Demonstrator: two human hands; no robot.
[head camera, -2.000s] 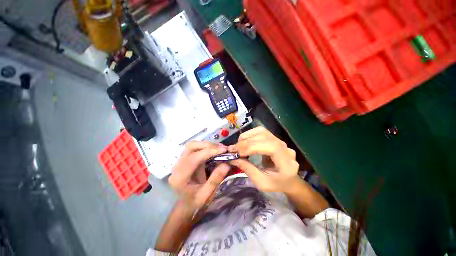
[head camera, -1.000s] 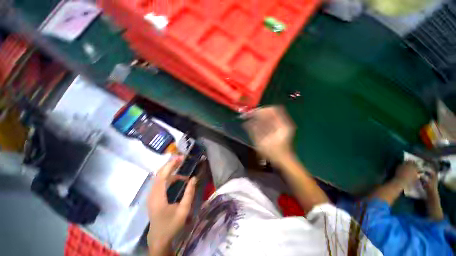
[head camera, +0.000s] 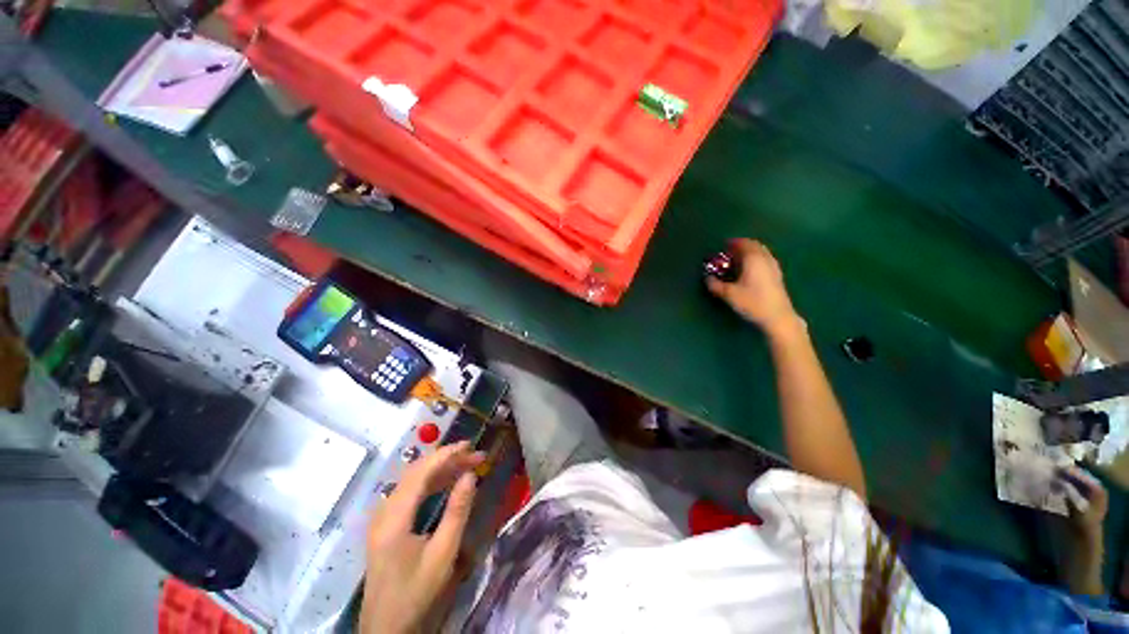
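My right hand (head camera: 753, 287) is over the green mat (head camera: 867, 223), to the right of the red tray stack. Its fingertips are closed on a small dark part (head camera: 717, 265) with a reddish shine, at mat level. Another small dark rounded unit (head camera: 857, 349) lies on the mat to the right of my right forearm. My left hand (head camera: 419, 533) is at the front edge of the white machine, fingers apart, with nothing visible in it.
Red grid trays (head camera: 532, 136) are stacked on the bench. A handheld terminal (head camera: 357, 341) lies on the white machine (head camera: 303, 458), near a red button (head camera: 428, 432) and a black curved guide (head camera: 180, 530). A notepad with a pen (head camera: 173, 82) is upper left. Another person's hand (head camera: 1087, 495) is far right.
The view has swung right. My hands, earlier together on a dark unit, are now apart. My right hand has moved to the small part on the mat; a dark unit now lies beyond my right forearm.
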